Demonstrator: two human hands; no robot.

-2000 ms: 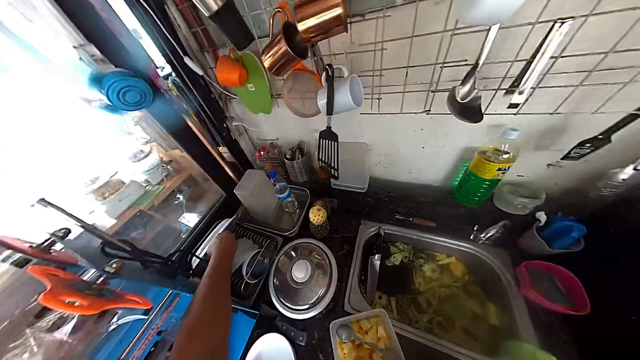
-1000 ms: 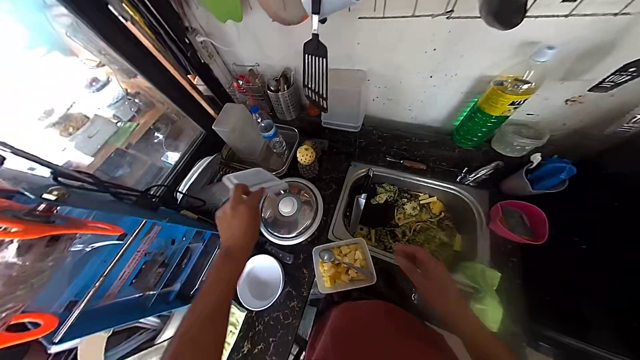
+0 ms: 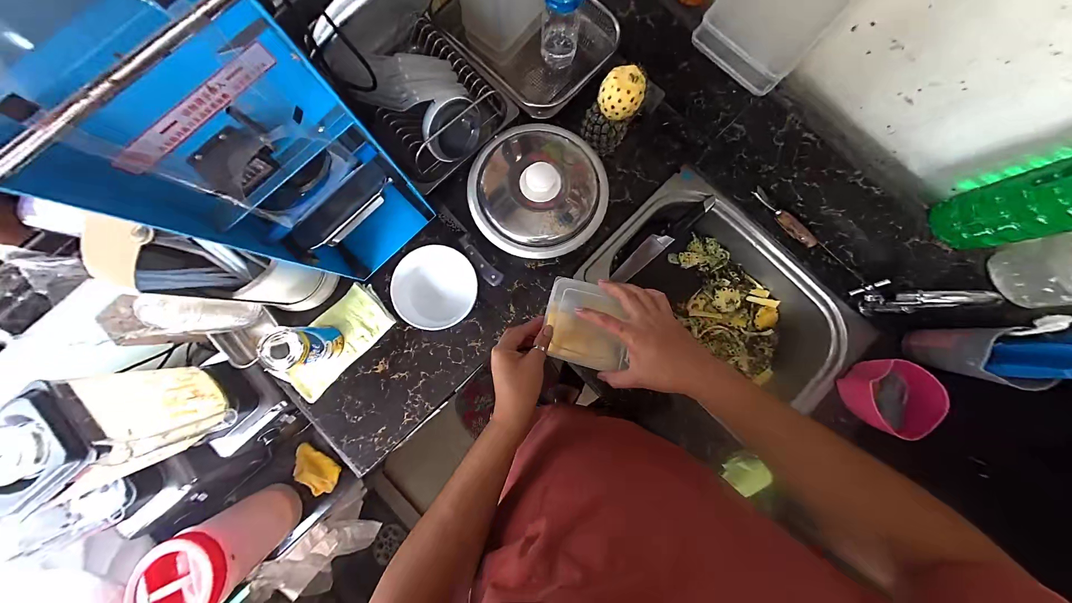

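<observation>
Between my hands is a translucent plastic container of yellow fruit pieces, with its lid over the top. My left hand grips its left side, thumb and fingers at the rim. The fingers of my right hand are spread over the lid and the right edge. A white bowl stands to the left, beside a knife lying on the counter. Behind the container is a round steel pot lid with a white knob. A partly peeled pineapple stands farther back.
At right, the steel sink holds fruit peelings and a knife blade. A peeler-like tool lies behind it, near the faucet. A pink container stands at its right corner. A dish rack and a blue machine are at back left.
A lid that was in my left hand is now on the fruit container. The spoon seen in the fruit earlier no longer shows. My right hand has come from beside the sink onto the container. The view has turned.
</observation>
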